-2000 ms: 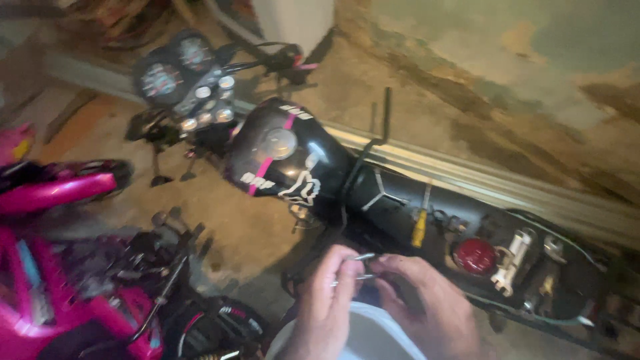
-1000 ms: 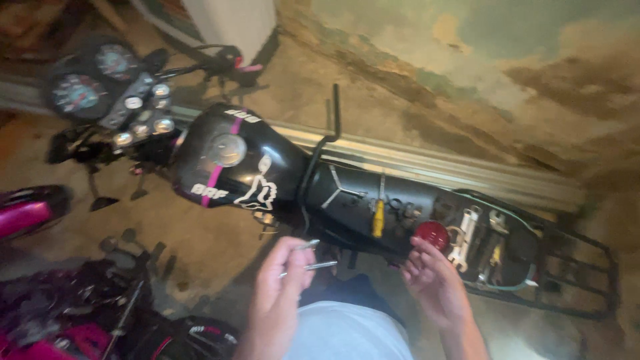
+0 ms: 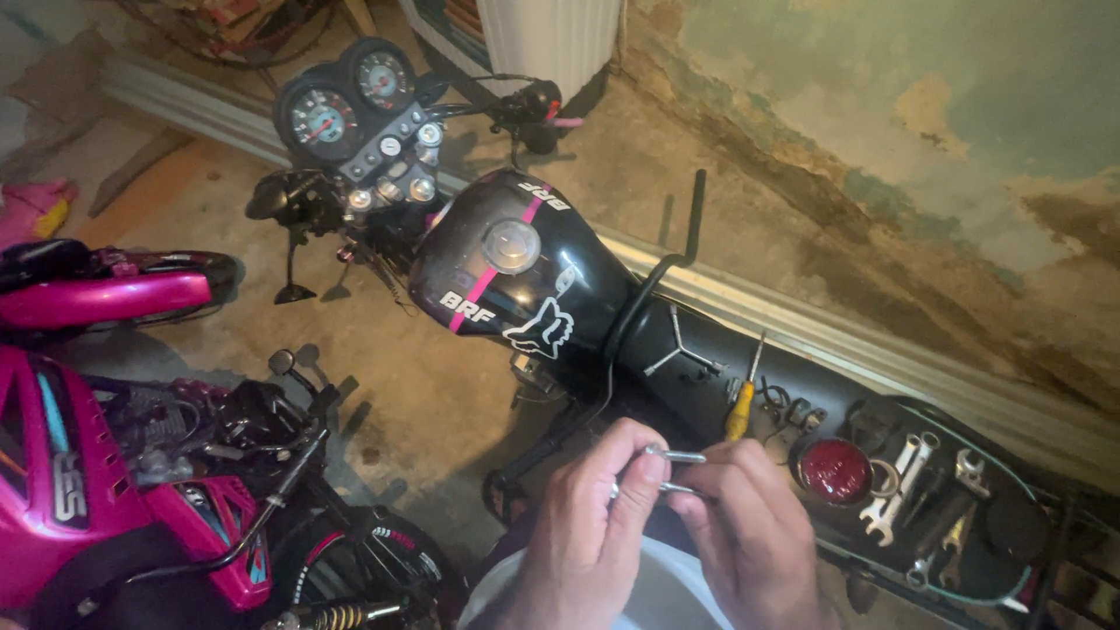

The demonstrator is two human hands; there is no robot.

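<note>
Two slim metal bolts lie across the fingers of my left hand (image 3: pixel 608 503); the upper bolt (image 3: pixel 682 456) points right, and the lower bolt (image 3: pixel 678 487) runs roughly parallel beneath it. My right hand (image 3: pixel 748 516) is close against it, its fingertips at the far end of the lower bolt. Beyond them is a black motorcycle seat (image 3: pixel 700 319). It bears a Y-shaped socket wrench (image 3: pixel 679 346), a yellow-handled screwdriver (image 3: pixel 741 411), dark curved metal clamps (image 3: pixel 801 411), a round red lens (image 3: pixel 835 471) and combination wrenches (image 3: pixel 899 490).
The motorcycle's black fuel tank (image 3: pixel 490 289) and gauges (image 3: pixel 324 122) stand at upper left. A bent black bar (image 3: pixel 697 214) rises beside the seat, near the peeling wall (image 3: pixel 875 114). A pink motorcycle (image 3: pixel 96 472) fills the lower left.
My right hand was apart from my left one second ago and is now back beside it at the bolts. The view has shifted.
</note>
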